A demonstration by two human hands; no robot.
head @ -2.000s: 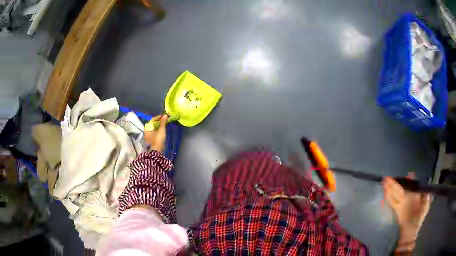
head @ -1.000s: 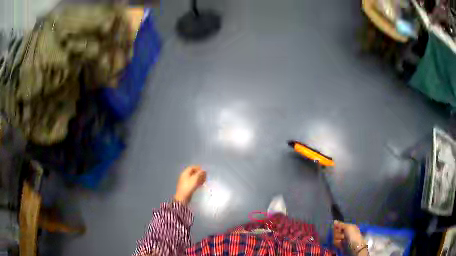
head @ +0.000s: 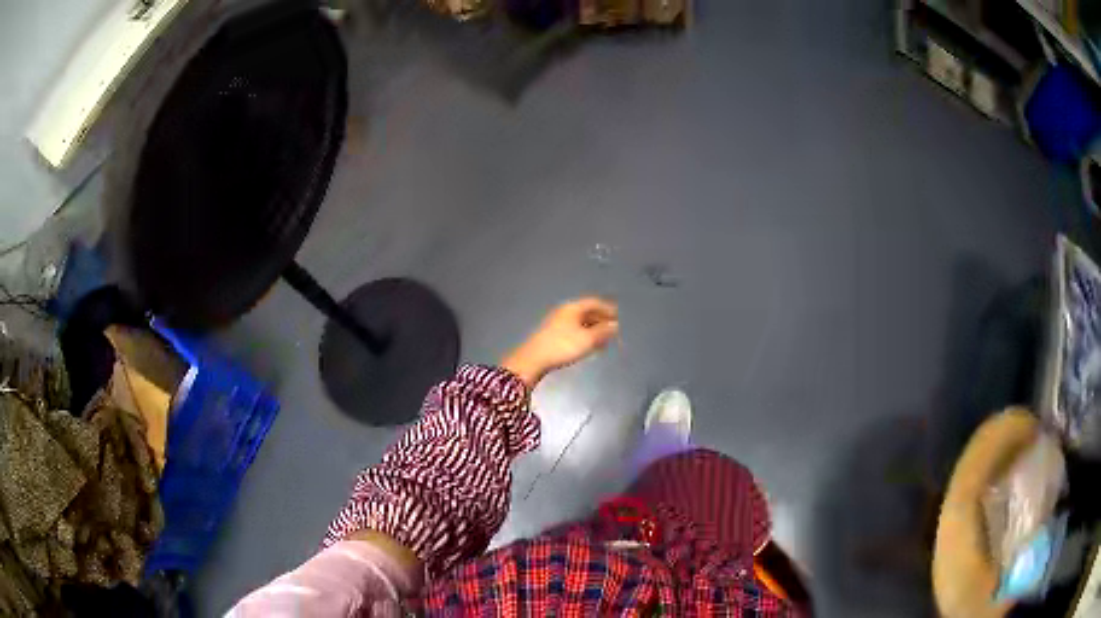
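Note:
My left hand (head: 565, 339) reaches out over the grey floor, its fingers loosely curled in, with nothing visible in it. My right hand is out of the picture. A piece of the orange broom head (head: 782, 573) shows at the bottom, right beside my checked apron (head: 543, 579); its handle is hidden. Small dark bits (head: 658, 275) lie on the floor beyond my left hand.
A black pedestal fan or stand (head: 236, 163) with a round base (head: 389, 350) is at left. Blue crates (head: 217, 453) and brown cloth (head: 67, 495) are at lower left. A round stool (head: 966, 519) with a plastic bag is at lower right. My shoe (head: 669, 414) is below centre.
The lime dustpan has left my left hand and the view. My left hand has moved up and right; my right hand has left the picture. The black stand is now nearer; the broom head is nearer my body.

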